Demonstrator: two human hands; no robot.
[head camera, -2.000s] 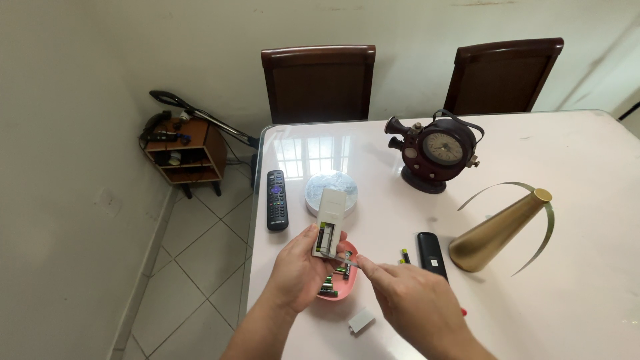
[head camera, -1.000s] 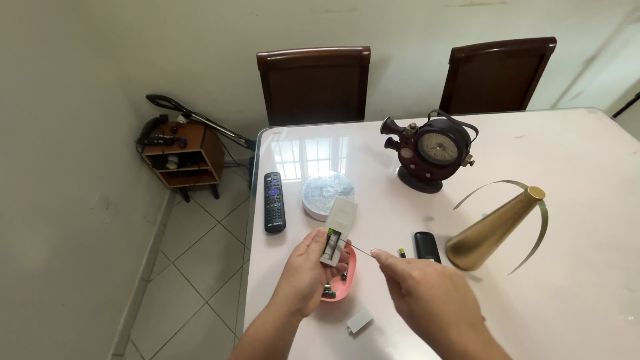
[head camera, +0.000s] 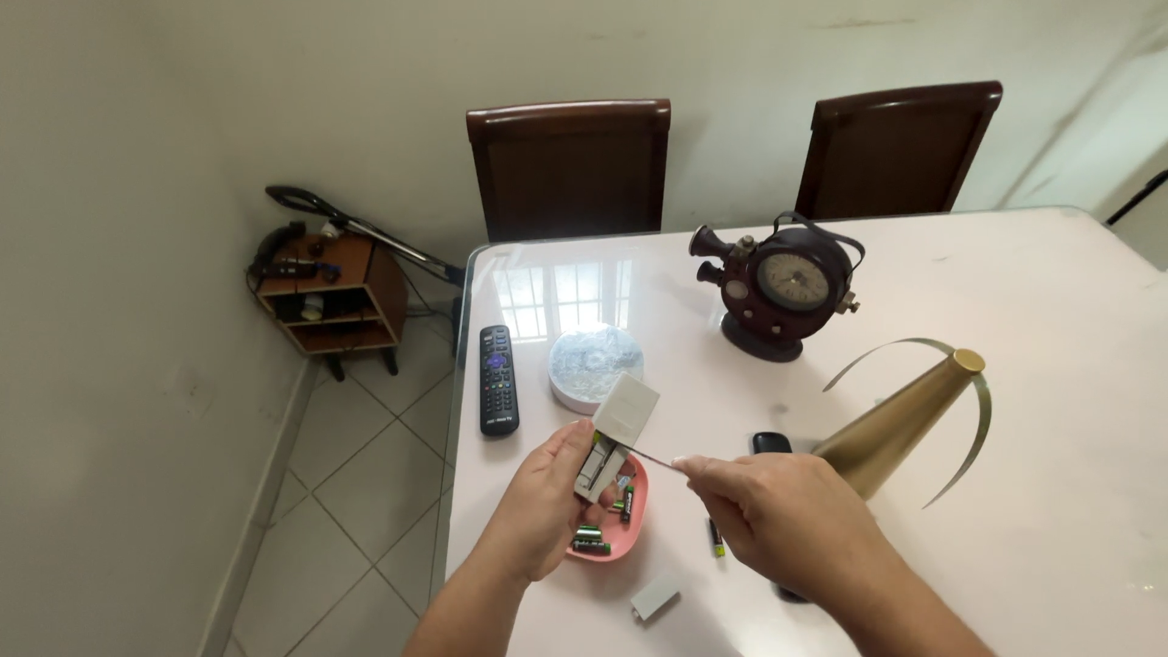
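My left hand (head camera: 547, 502) holds a white remote control (head camera: 625, 411) with its battery compartment uncovered; a battery shows at the compartment's upper end. My right hand (head camera: 776, 511) pinches a thin metal tool (head camera: 655, 458), its tip at the edge of the compartment. Below the remote stands a pink plastic bowl (head camera: 636, 525) with several green and black batteries (head camera: 591, 547). A white battery cover (head camera: 656, 598) lies on the table near the bowl. A single battery (head camera: 717, 538) lies beside my right hand, which partly hides a black object (head camera: 772, 443).
A black remote control (head camera: 498, 381) lies near the table's left edge, beside a round, silvery-topped container (head camera: 595, 365). Farther right stand a dark, camera-shaped clock (head camera: 792, 283) and a gold cone-shaped fan (head camera: 899, 429). Two wooden chairs (head camera: 570, 169) are behind the table (head camera: 1031, 301).
The white remote has turned in my left hand and now tilts more to the right. My right hand stays beside it with the thin tool.
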